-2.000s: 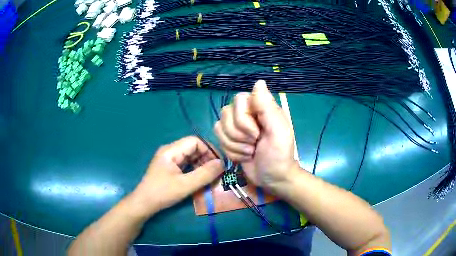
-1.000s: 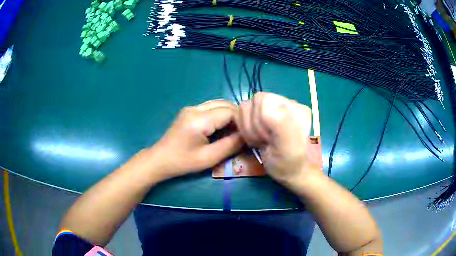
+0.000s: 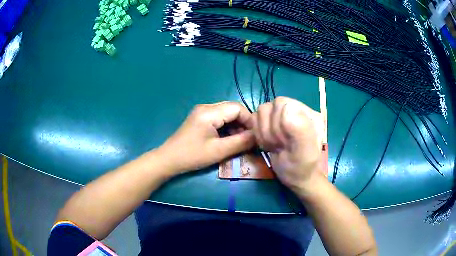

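Note:
My left hand point(image 3: 207, 135) is over the left part of the orange-brown fixture point(image 3: 235, 171), thumb and fingers bent towards each other, their tips meeting my right hand. My right hand point(image 3: 291, 137) is a curled fist right beside it; what is inside is hidden. Black wires point(image 3: 271, 82) run from the mat down to the spot where the hands meet. A white-marked wire end point(image 3: 266, 159) shows below my right fingers. No green connector is visible between the hands; whether my left fingertips grip a wire or a connector cannot be seen.
Green terminal blocks point(image 3: 112, 22) lie in a pile at upper left. Black wire bundles point(image 3: 300, 47) with yellow bands cross the back, a yellow-green label point(image 3: 357, 37) on them. Loose wires point(image 3: 347, 132) curve down at right. A yellow tape line point(image 3: 323, 107) runs up from the fixture.
The view has shifted, so the piles and bundles sit higher. Since the first frame the hands have come together and now cover the green connector. Since the second frame they have barely changed pose.

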